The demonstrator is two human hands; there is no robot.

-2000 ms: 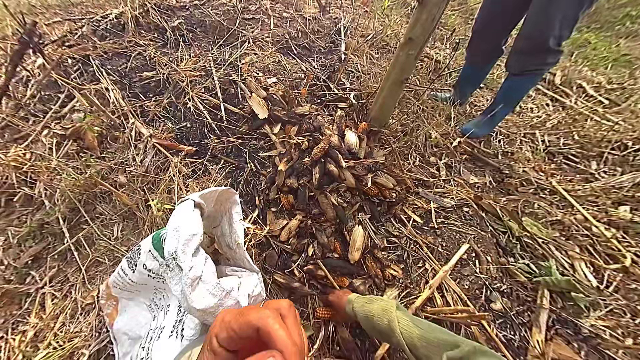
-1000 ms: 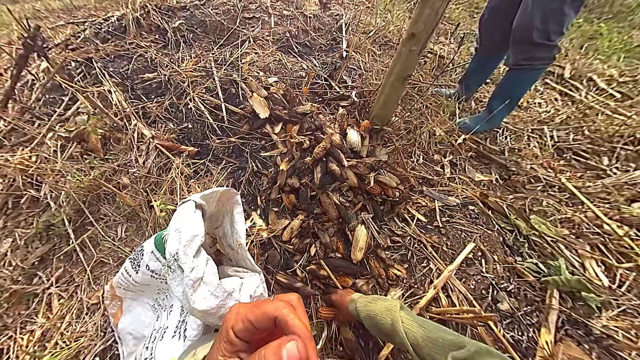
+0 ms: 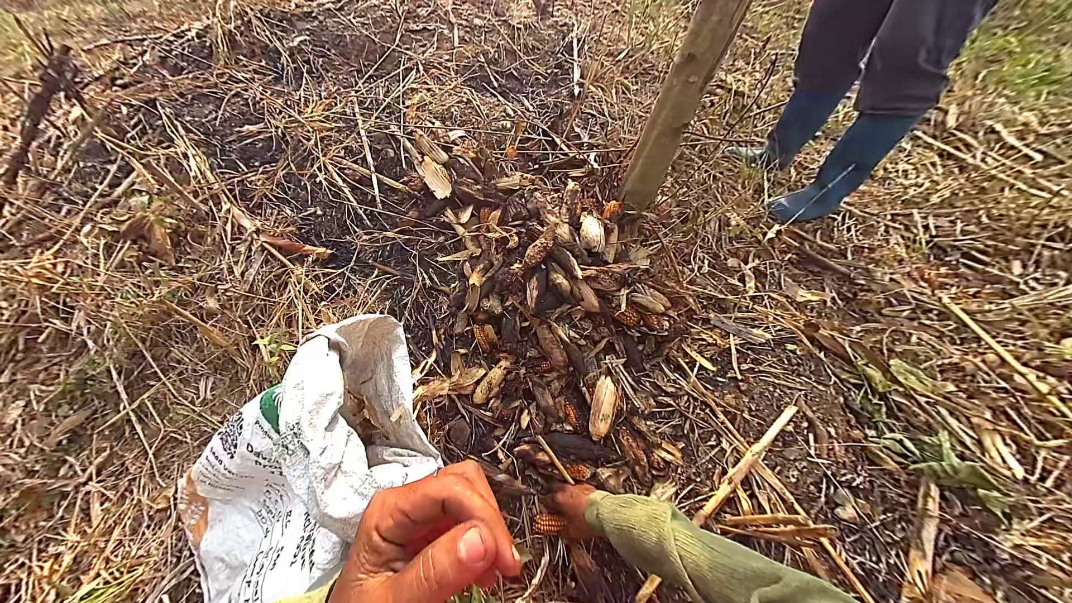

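A pile of maize ears [image 3: 544, 310], some in dry husks and some showing orange kernels, lies on the dark ground. My right hand [image 3: 574, 509], below a green sleeve, reaches into the pile's near end beside an orange maize cob [image 3: 549, 524]; its fingers are mostly hidden. My left hand [image 3: 435, 536] is raised in front of the white woven sack [image 3: 293, 469], fingers curled and thumb across them, with nothing seen in it. The sack's mouth gapes toward the pile and its side bears writing.
A wooden post [image 3: 682, 100] stands at the pile's far end. Another person in dark trousers and blue rubber boots [image 3: 846, 167] stands at the upper right. Dry stalks [image 3: 745, 469] lie right of the pile, and straw covers the surrounding ground.
My left hand has shifted slightly right, away from the sack, and its thumb has come into fuller view. My right hand has stayed low at the pile's near end.
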